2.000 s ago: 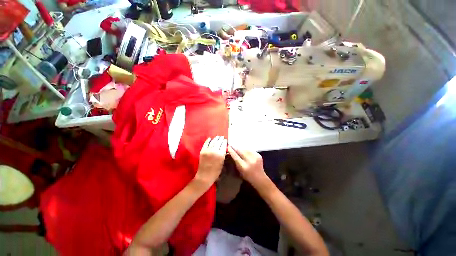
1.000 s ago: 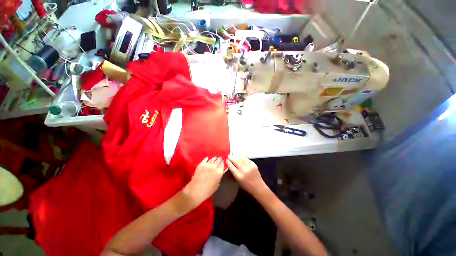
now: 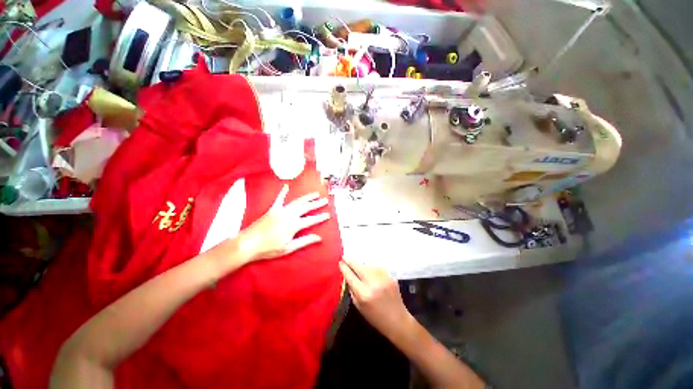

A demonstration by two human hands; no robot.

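The red garment (image 3: 281,304) with yellow lettering covers the table left of the needle and hangs over the front edge. A white opening shows in its middle. My left hand (image 3: 283,228) lies flat on the cloth, fingers spread, just left of the needle area. My right hand (image 3: 372,292) pinches the garment's right edge at the table's front edge. A thin yellow line (image 3: 341,300) shows along that edge below my fingers. The cream sewing machine (image 3: 486,144) stands right of the cloth, its needle area (image 3: 351,181) at the garment's edge.
Dark thread snips (image 3: 442,232) and black-handled scissors (image 3: 505,226) lie right of the needle, with small metal parts (image 3: 543,234) beside them. The rear tray (image 3: 486,45) holds spools and yellow-tan strips (image 3: 243,42). A left tray (image 3: 53,205) holds pink and red scraps.
My left hand has left the edge beside my right hand and moved up onto the cloth, opening flat. The garment's edge reaches the needle area. The view has shifted closer to the table.
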